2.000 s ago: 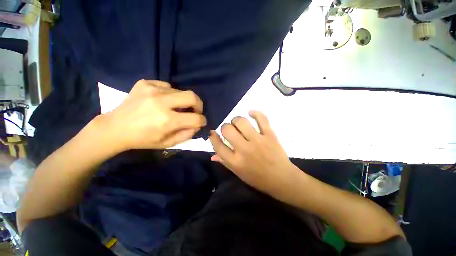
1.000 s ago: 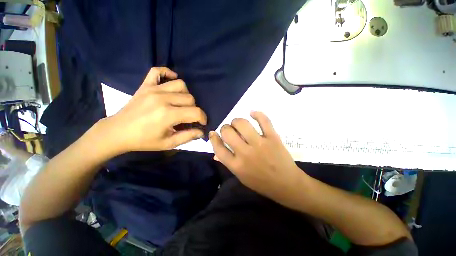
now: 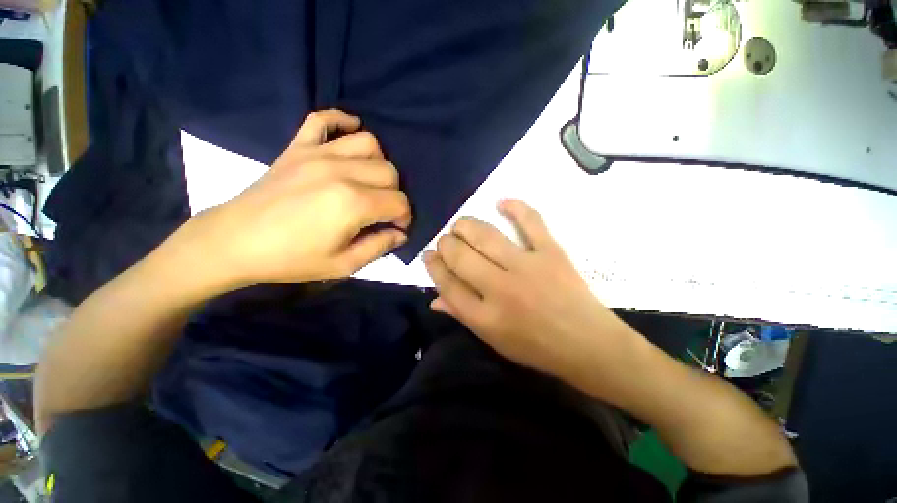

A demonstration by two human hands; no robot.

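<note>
A dark navy garment piece (image 3: 443,98) lies over the white table, its pointed corner near the front edge. My left hand (image 3: 329,201) lies on the cloth left of the corner, its fingers bent and the thumb and a finger close to the corner's edge. My right hand (image 3: 502,280) is just right of the corner with curled fingers, near the cloth but not visibly holding it. Its fingertips are partly hidden.
The sewing machine bed (image 3: 738,113) is at the upper right, with a shiny needle plate (image 3: 723,39). The white table (image 3: 708,231) has a faint printed scale along its front edge. More navy cloth (image 3: 285,373) hangs below the table edge. Another machine (image 3: 18,113) stands at far left.
The cloth corner now shows more fully between my hands. My left fingers have shifted slightly up and spread flatter on the cloth. My right hand has moved slightly right, away from the corner.
</note>
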